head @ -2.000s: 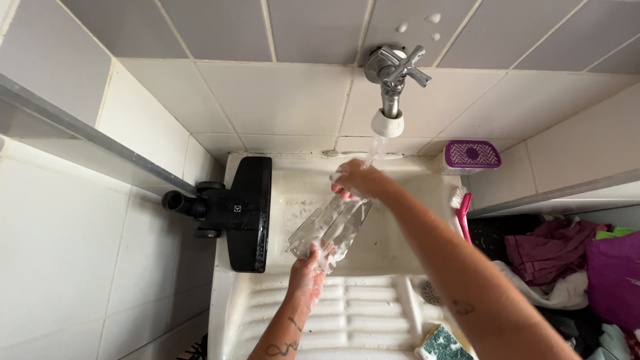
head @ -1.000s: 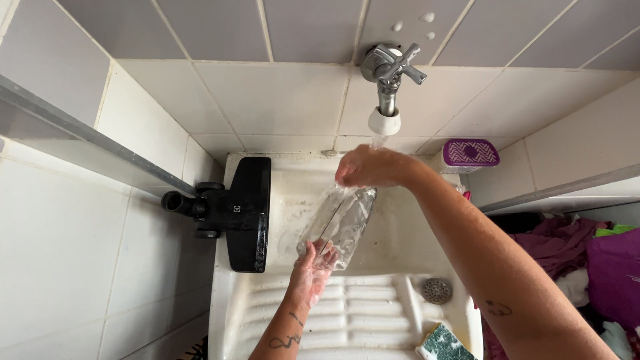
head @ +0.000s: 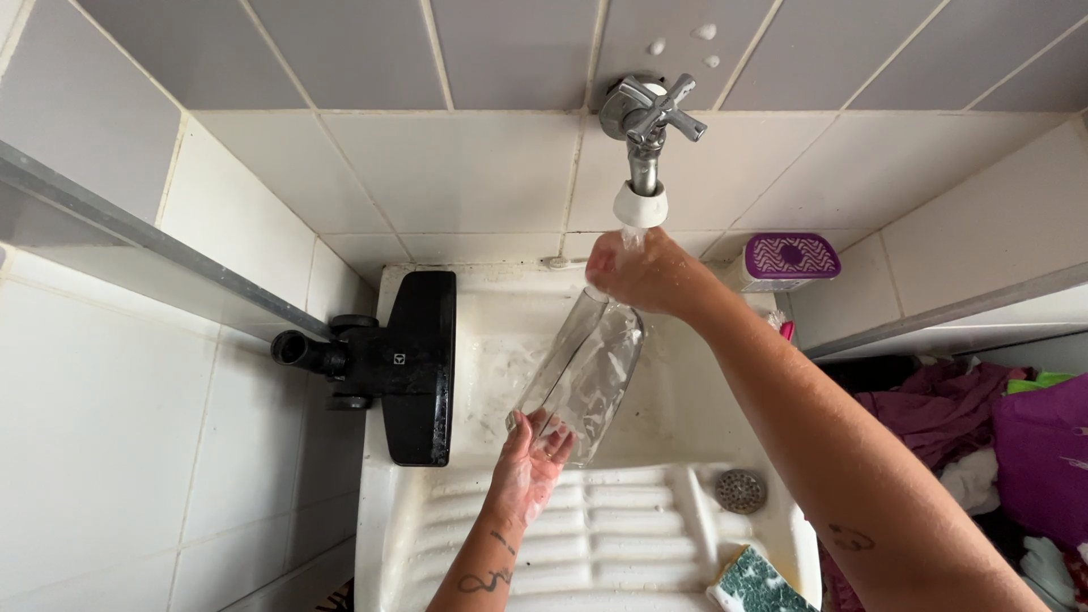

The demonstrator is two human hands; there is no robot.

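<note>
A clear, hollow plastic container (head: 586,374) with suds on its wall is tilted over the basin of a white laundry sink (head: 714,374). Around its lower end, my left hand (head: 529,467) holds it, fingers behind and thumb at the edge. My right hand (head: 637,268) is at its upper end, under the running water of the chrome tap (head: 650,127) with a white spout tip; its fingers are partly hidden, so its grip is unclear.
A black vacuum cleaner floor head (head: 421,370) rests on the sink's left rim. At the back right stands a tub with a purple lid (head: 790,257). A soapy green sponge (head: 756,586) and a metal drain strainer (head: 740,491) are at the ribbed board's right. Clothes (head: 943,408) lie at right.
My right hand has moved up from the container's upper part into the water close below the tap's spout. My left hand still holds the lower end.
</note>
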